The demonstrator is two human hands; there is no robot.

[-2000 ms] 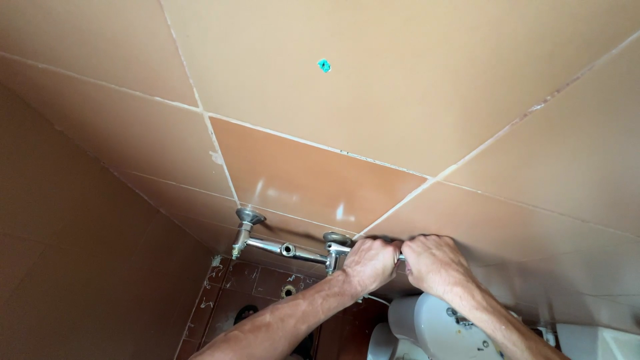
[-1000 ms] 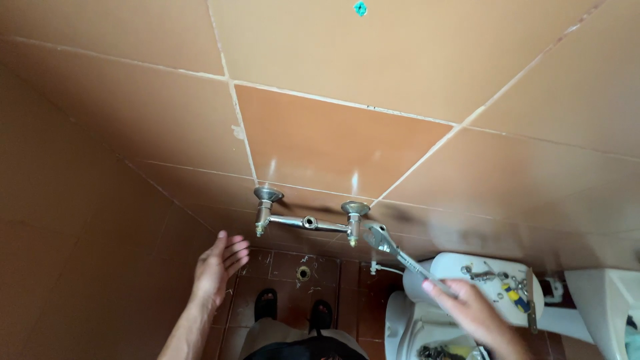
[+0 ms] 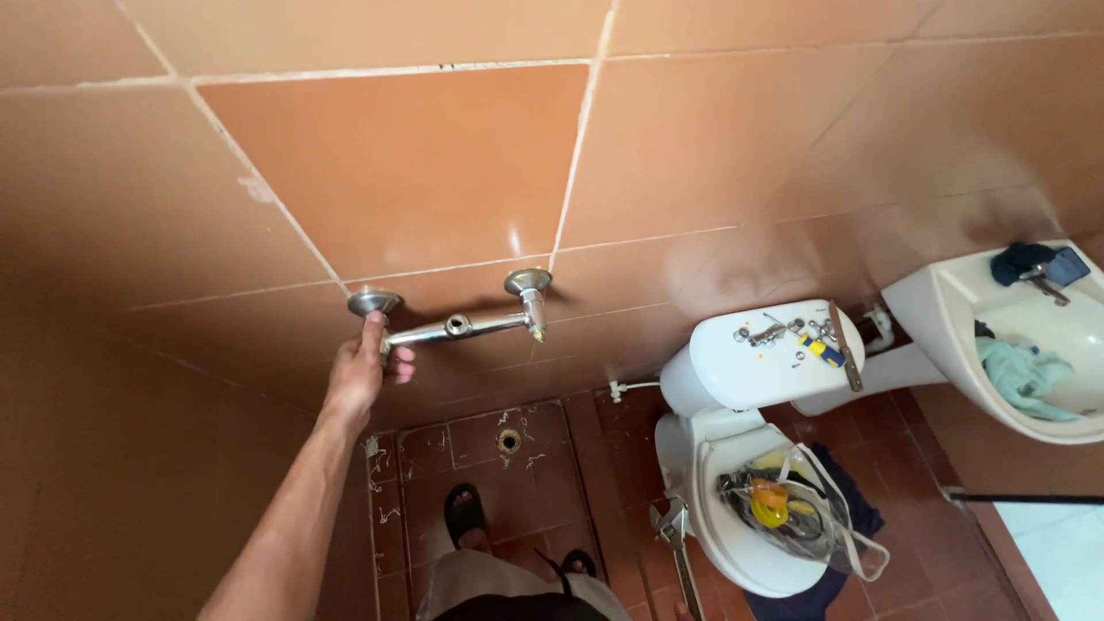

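Observation:
A chrome two-valve shower mixer body (image 3: 459, 326) is mounted on the tiled wall, with a round flange at each end. My left hand (image 3: 366, 366) grips its left valve, just below the left flange (image 3: 375, 301), thumb in front and fingers curled behind. The right valve (image 3: 534, 315) has a bare brass stem, with no handle on it. Low in the view, an adjustable wrench (image 3: 680, 552) points up with its jaw towards the toilet. Only fingertips of my right hand (image 3: 684, 611) show at its handle, at the bottom edge.
On the toilet tank lid (image 3: 733, 379) lie a yellow-and-blue screwdriver (image 3: 821, 351), a knife (image 3: 845, 345) and small metal fittings. A clear bag of supplies (image 3: 776, 509) rests on the toilet. The sink (image 3: 949, 293) at right holds a light green cloth (image 3: 1022, 371). A floor drain (image 3: 509, 442) lies below the mixer.
Two seconds ago both hands were at the mixer's right end. The right hand has since moved down and away with the wrench. The left hand, empty one second ago, now grips the left valve.

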